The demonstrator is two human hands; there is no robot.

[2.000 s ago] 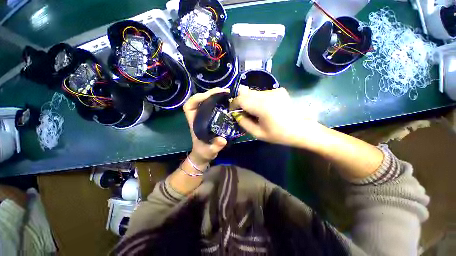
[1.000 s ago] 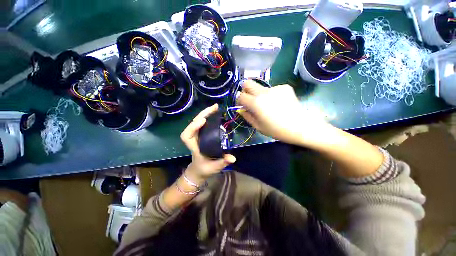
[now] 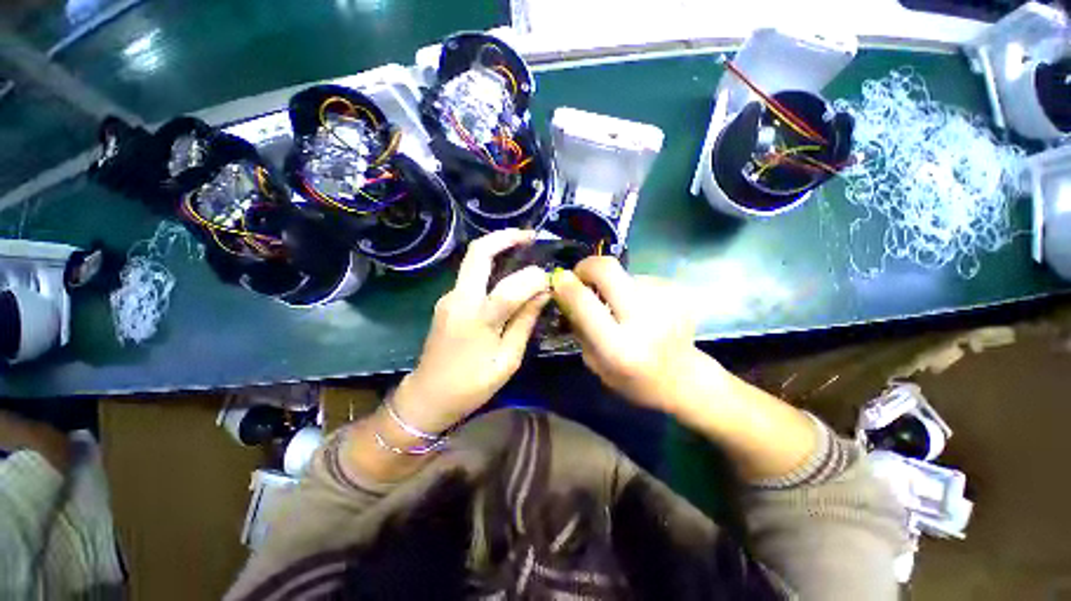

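My left hand (image 3: 476, 326) and my right hand (image 3: 634, 329) meet at the middle of the bench edge. Their fingertips pinch a small yellow piece (image 3: 557, 279) between them; whether it is a wire, plug or tool is too small to tell. The black camera module (image 3: 529, 252) shows behind and under the fingers, mostly hidden, so its board cannot be made out. Behind it stands a white camera housing (image 3: 605, 159) with its black opening (image 3: 584, 223) up, partly covered by my hands.
Several camera housings with black modules (image 3: 341, 159) and coloured wires stand at the left. Another open housing (image 3: 769, 164) and a tangled heap of white loops (image 3: 934, 176) are at the right. Boxes below hold cameras (image 3: 910, 440). A person's sleeve (image 3: 35, 517) shows at lower left.
My left hand has turned and its fingers have moved inward to meet the right fingertips. The black module is now largely covered. The right hand has come down slightly.
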